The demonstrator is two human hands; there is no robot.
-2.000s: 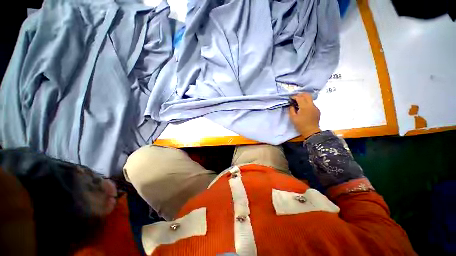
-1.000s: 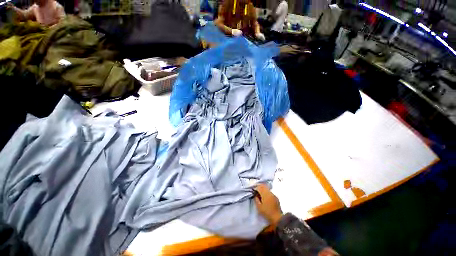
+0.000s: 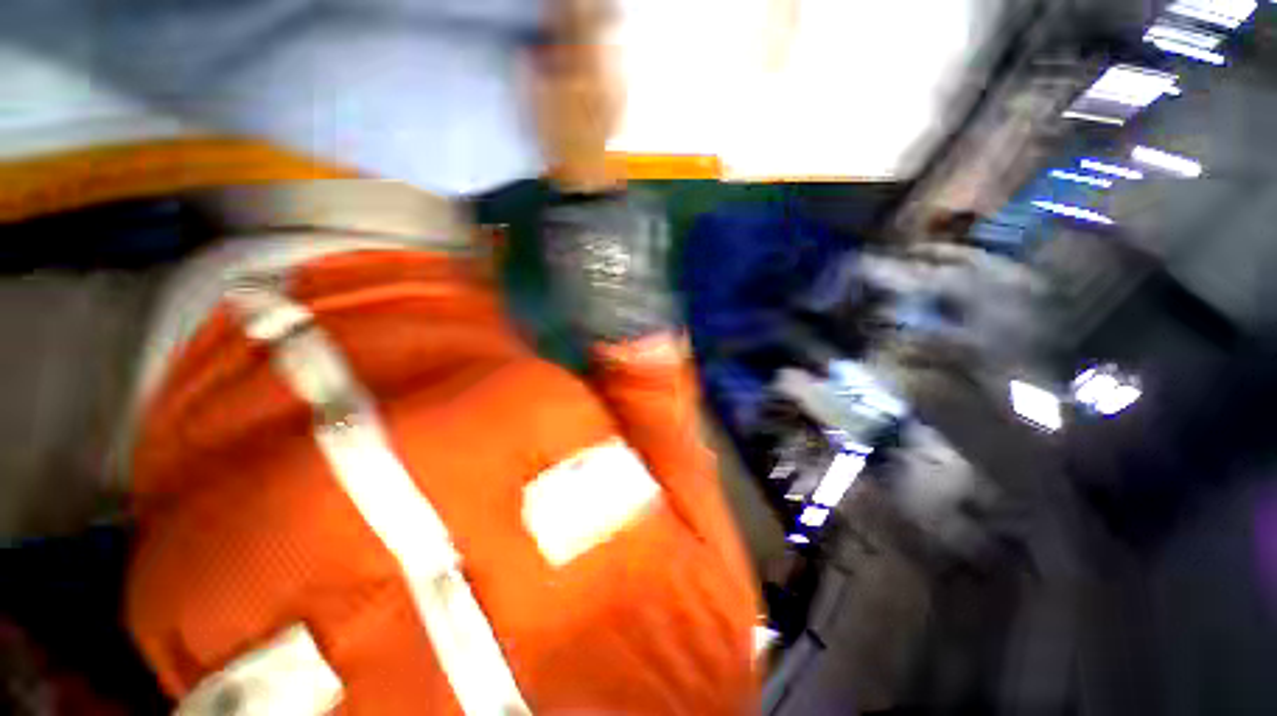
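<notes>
The grey-blue garment lies on the white table at the upper left, badly blurred and cut off by the top edge. My right hand is at the garment's right edge near the top, smeared by motion. Its fingers run up to the picture's edge, so I cannot tell what they hold. No snips can be made out. My left hand is not in view.
The white table has an orange tape strip along its near edge. A dark blue shape is beyond my right sleeve. Blurred floor clutter and bright lights fill the right side.
The view has swung sharply down and to the right and is now blurred. The blue bag, basket and black cloth have left the picture. My right hand now shows near the top edge.
</notes>
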